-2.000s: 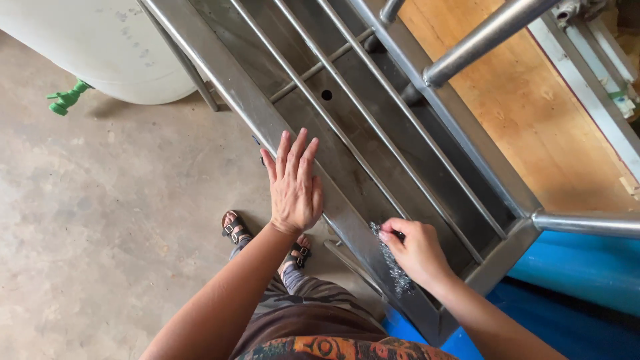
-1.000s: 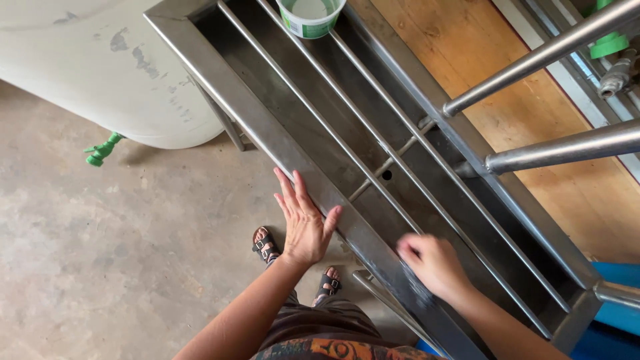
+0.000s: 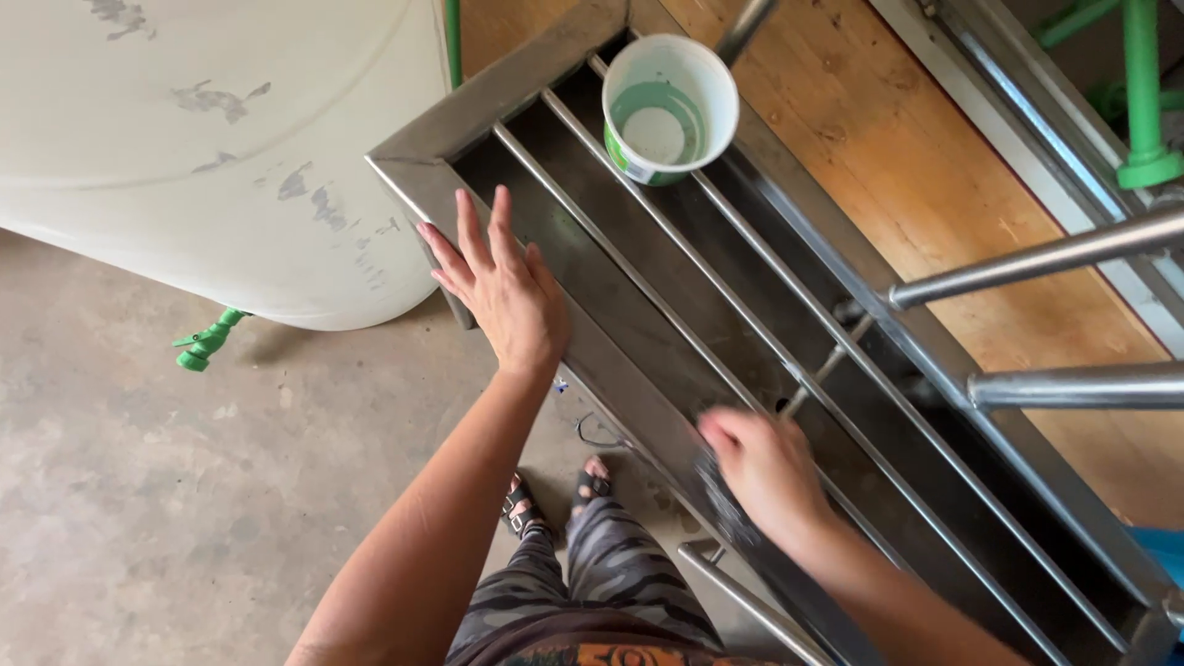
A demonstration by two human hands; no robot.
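Observation:
My left hand lies flat with fingers spread on the near rim of a stainless steel trough, close to its left corner. Blurred by motion, my right hand is closed over the same rim further right. Something shiny and grey, perhaps metal scouring wool, shows under it; part is hidden by the hand. Parallel metal bars span the trough. A white and green plastic tub with some liquid in it stands on the bars at the top.
A large white tank with a green valve stands at the left over the concrete floor. Thick steel tubes stick out from the trough's far side, above wooden boards. Green pipework is at the top right.
My view has shifted left along the trough. My left hand has moved along the rim toward the trough's left corner. The right hand has also moved along the rim the same way.

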